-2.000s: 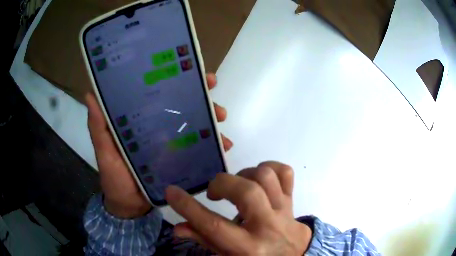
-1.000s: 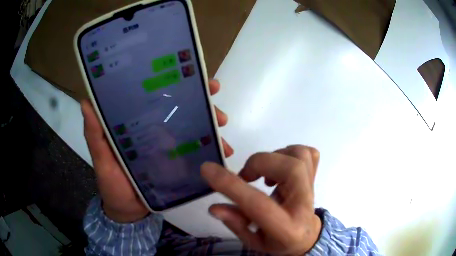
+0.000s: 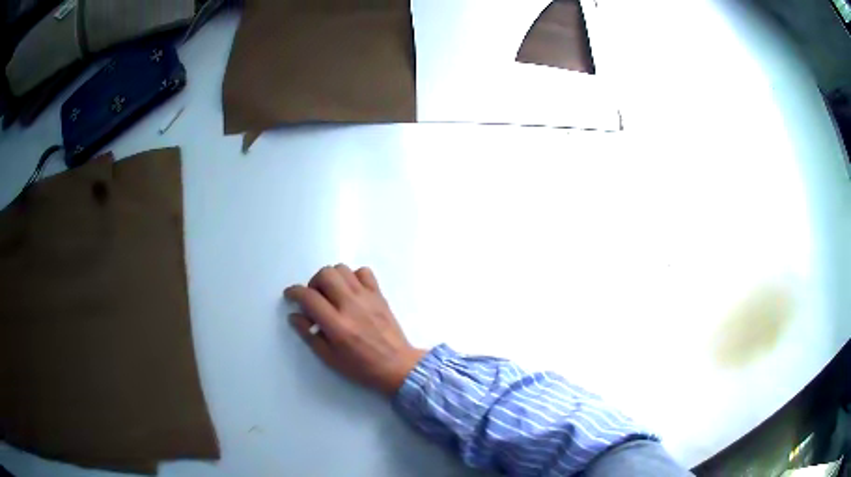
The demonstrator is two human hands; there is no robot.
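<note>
My right hand (image 3: 350, 326) rests over the white table (image 3: 280, 391) near the middle, fingers curled and pointing up-left. A small white tip of a stick (image 3: 314, 329) shows between its thumb and fingers; the rest of the stick is hidden. My left hand is not in view. A brown fabric panel (image 3: 322, 65) lies at the top, its right part under the white pattern template (image 3: 467, 93). Brown also shows in the template's window (image 3: 563, 39). More brown panels (image 3: 98, 317) lie stacked at the left, the top one with a dark round spot.
A dark navy pouch (image 3: 121, 98) with a small pale pattern and wrist strap lies at the upper left. A small white stick (image 3: 172, 120) lies beside it. A tied fabric bundle (image 3: 112, 28) is behind the pouch. A yellow-brown stain (image 3: 754, 326) marks the table at the right.
The phone and my left hand have gone out of view. My right hand has moved left and up from the phone to the table. The view has turned, showing the left panels and pouch.
</note>
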